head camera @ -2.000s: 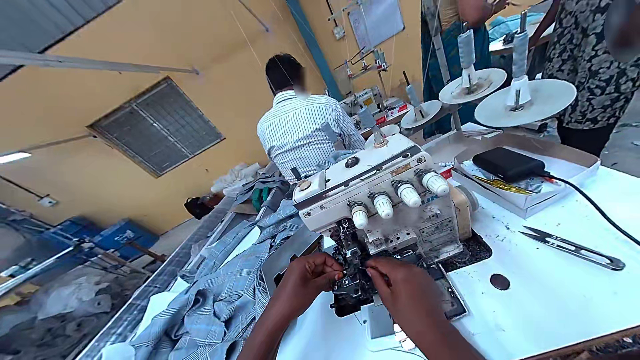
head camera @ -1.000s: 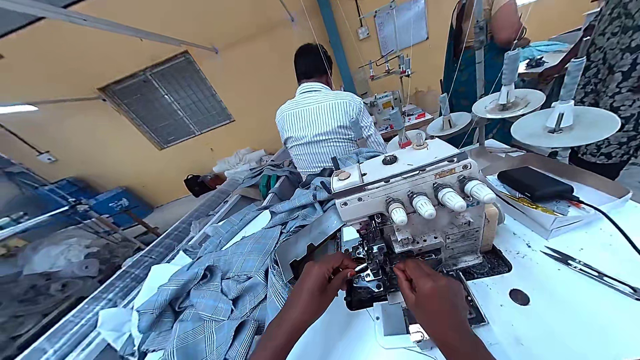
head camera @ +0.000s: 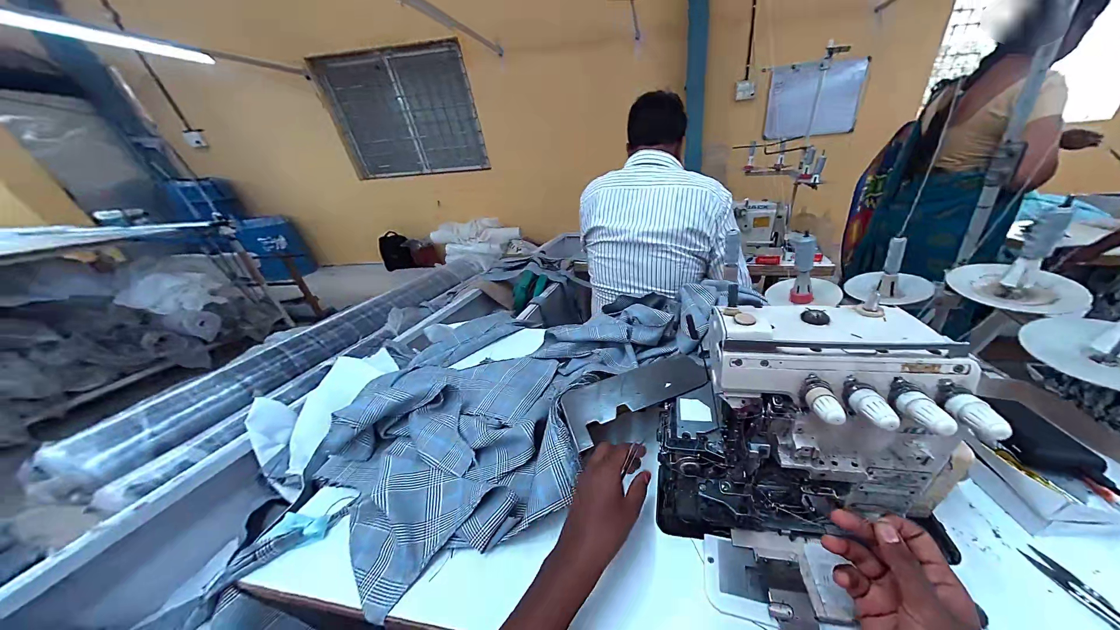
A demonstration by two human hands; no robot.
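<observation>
An overlock sewing machine [head camera: 822, 437] stands on the white table, its lower looper area uncovered and dark with oil. Several white tension dials [head camera: 914, 409] line its front. My left hand [head camera: 612, 490] is left of the machine by a metal cover plate [head camera: 634, 394], fingers curled; a thin metallic thing seems to be between the fingertips, too small to name. My right hand [head camera: 901, 560] is in front of the machine's lower right, palm partly up, thumb and fingers close together; whether they pinch a thread cannot be told. Grey plaid fabric [head camera: 455, 437] lies heaped left of the machine.
Tweezers or thread snips [head camera: 1072, 582] lie at the right edge. Behind them is an open cardboard box [head camera: 1015, 490] with a black case [head camera: 1046, 437]. Thread stands [head camera: 892, 284] rise behind the machine. A person in a striped shirt [head camera: 656, 227] sits ahead; another person [head camera: 980, 157] stands at right.
My left hand has moved left out of the looper area, to beside the cover plate. My right hand has drawn back from the mechanism toward the lower right. The view has swung left.
</observation>
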